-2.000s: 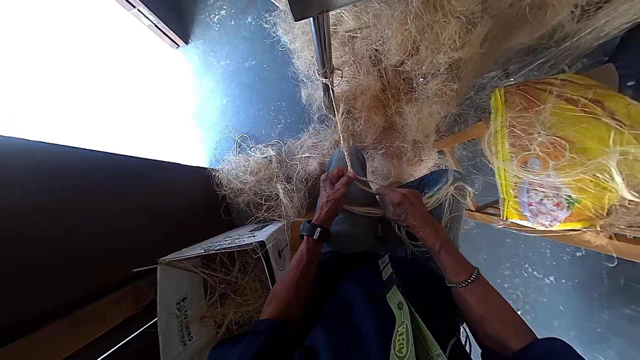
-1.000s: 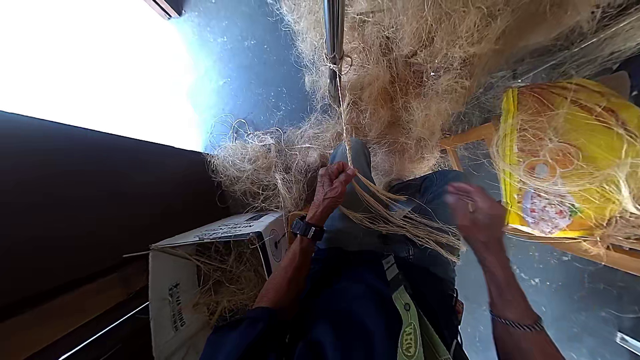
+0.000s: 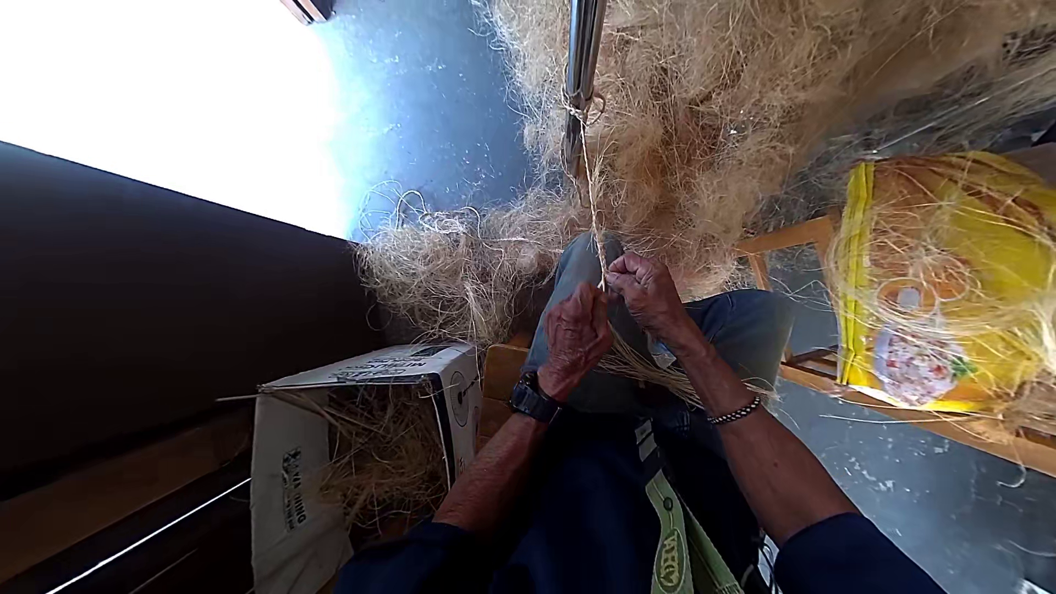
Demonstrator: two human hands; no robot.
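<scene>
A thin plaited cord of plant fibre (image 3: 591, 198) runs down from a metal pole (image 3: 582, 74), where it is tied, to my two hands above my knee. My left hand (image 3: 575, 337), with a black watch at the wrist, pinches the cord's lower end. Close beside it, my right hand (image 3: 648, 295) has its fingertips on the cord just above the left fingers. Loose fibre strands (image 3: 648, 370) trail from the hands to the right, over my lap and beneath my right forearm. The fingertips partly hide where cord and strands meet.
Heaps of tangled fibre (image 3: 709, 107) cover the floor ahead. An open cardboard box (image 3: 293, 487) holding fibre stands at my left. To my right, a yellow printed bag (image 3: 982, 272) with strands over it lies on a wooden chair (image 3: 804, 235). A dark panel (image 3: 165, 305) borders the left side.
My right hand was out to the right, away from the cord, one second ago; it has come back to the cord beside my left hand. My left hand has kept its grip on the cord.
</scene>
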